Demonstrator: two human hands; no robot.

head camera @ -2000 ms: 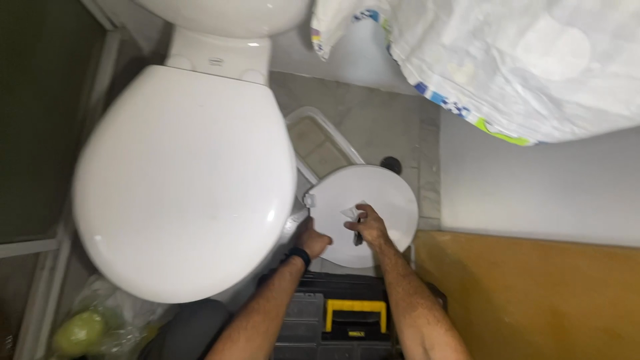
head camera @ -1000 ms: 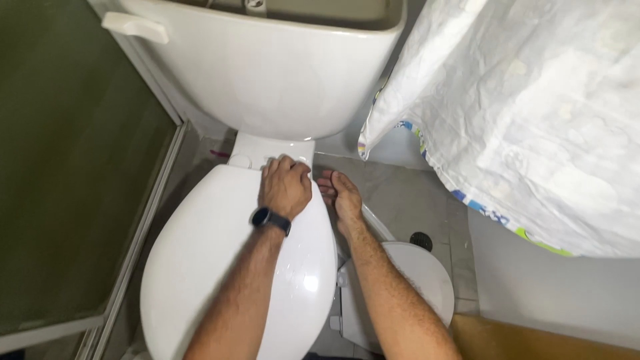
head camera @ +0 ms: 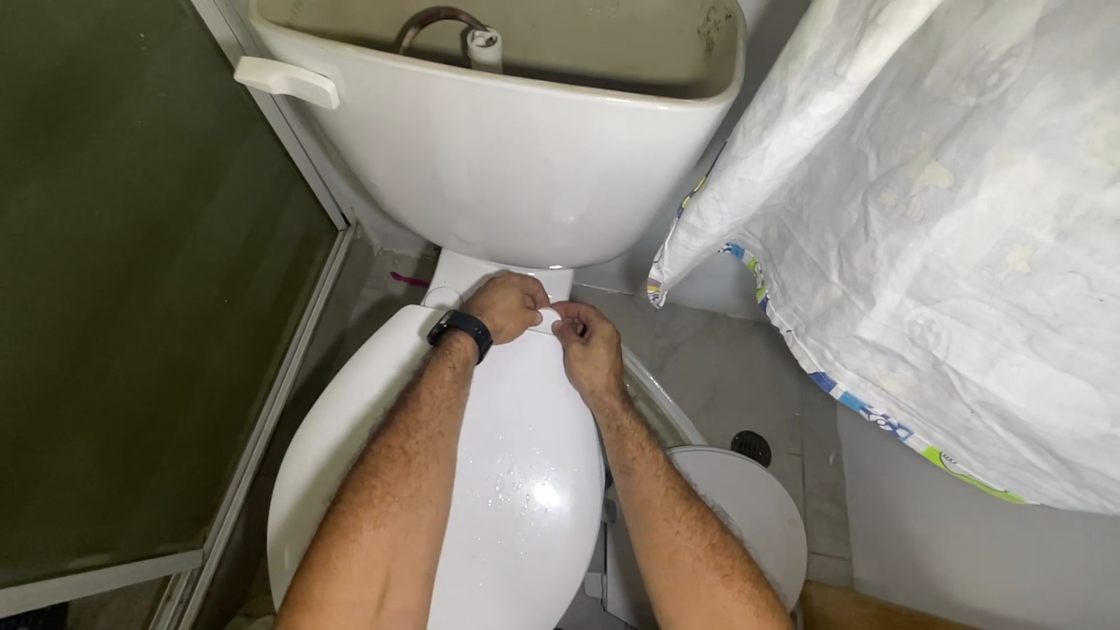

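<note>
A closed white toilet lid (head camera: 525, 490) with water drops on it lies below both hands. At its right rear hinge, my left hand (head camera: 507, 308) and my right hand (head camera: 591, 346) meet around a small white plastic hinge cap (head camera: 549, 318). Fingertips of both hands pinch or touch this cap; which hand bears it is not clear. A dark watch is on my left wrist. The left rear hinge (head camera: 442, 297) shows beside that wrist. Behind the hands stands the white toilet tank (head camera: 516, 166), uncovered, with a fill tube (head camera: 437, 16) inside and a flush lever (head camera: 287, 80) at its left front corner.
A white round-lidded bin (head camera: 744, 507) stands right of the toilet, near a floor drain (head camera: 751, 447). A white patterned curtain (head camera: 945, 262) hangs at the right. On the left is a dark glass panel (head camera: 131, 262) with a metal frame.
Both hands have moved from the bin's lid to the toilet's rear hinge area. Since one second ago the right hand has come in against the left at the right hinge. The view has shifted toward the tank.
</note>
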